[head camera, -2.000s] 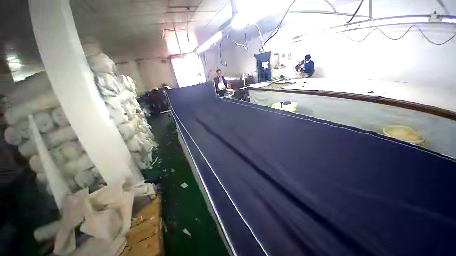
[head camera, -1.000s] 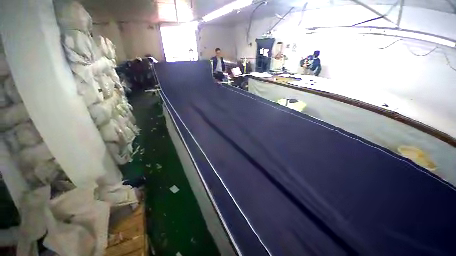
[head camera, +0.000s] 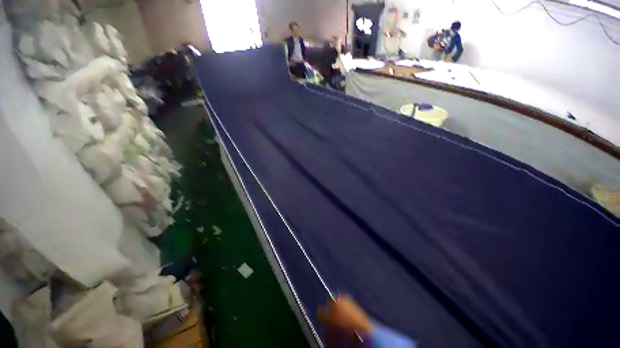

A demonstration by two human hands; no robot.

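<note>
The dark navy cloth [head camera: 421, 224] covers the long table and runs away to the far end. A dark fold runs lengthwise along its middle. A thin pale fabric edge [head camera: 272, 203] runs along the left side, inside the table's rim. My right hand [head camera: 347, 317], blurred, with a blue sleeve, is at the bottom over this pale edge. Its fingers are too blurred to show whether they pinch the cloth. My left hand is not in view.
Stacked white bundles [head camera: 102, 115] and a white column [head camera: 54, 177] stand on the left. The green floor [head camera: 224, 272] has scraps. A brown-edged table [head camera: 489, 102] and pale tub [head camera: 425, 114] stand on the right. One person [head camera: 295, 51] is at the far end, another [head camera: 447, 43] behind the second table.
My right hand has come into view at the bottom over the pale edge. The view has tilted down, so the far end sits higher in the picture. The cloth's long fold remains.
</note>
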